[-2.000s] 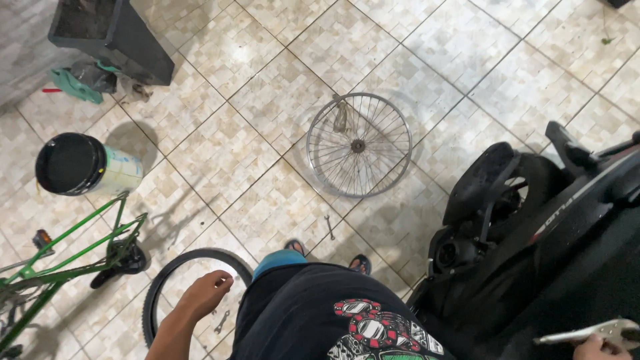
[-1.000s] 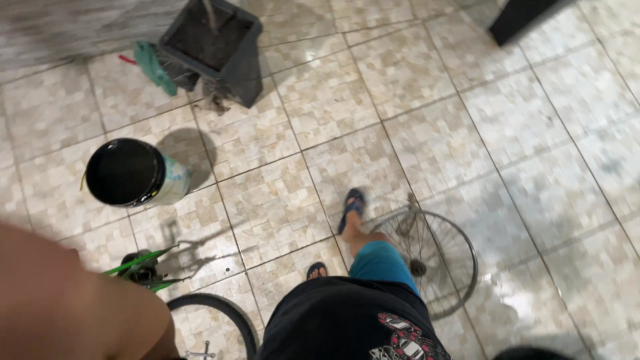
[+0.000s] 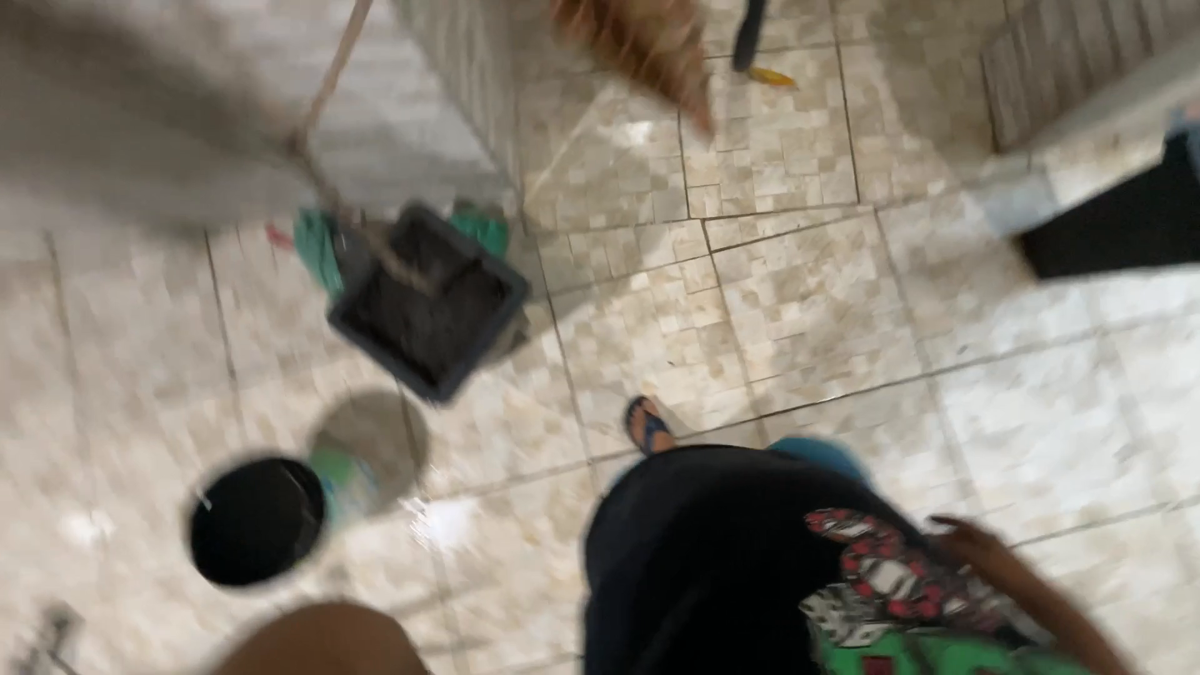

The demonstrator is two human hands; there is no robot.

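My right hand [image 3: 966, 544] is at the lower right, beside the dark printed T-shirt [image 3: 712, 553]. It is blurred and partly hidden by the shirt; a finger is stretched out, and whether it holds anything cannot be told. My left hand is out of view; only a blurred part of what looks like my left arm shows at the bottom left edge. Below the shirt's hem, one foot in a dark flip-flop [image 3: 647, 425] stands on the tiles, with blue shorts [image 3: 820, 457] beside it.
A square dark planter [image 3: 339, 317] with soil and a thin stem stands by the wall, green plastic [image 3: 319, 251] beside it. Nearer is a bucket with a black top [image 3: 258, 520]. A brown dried leaf or similar thing [image 3: 647, 47], a black-and-yellow object [image 3: 771, 77] and a black object [image 3: 1125, 220] are farther off.
The view has swung strongly toward the planter and wall. The bicycle wheel and tire have left view. The metal tool seen in my right hand two seconds ago does not show now.
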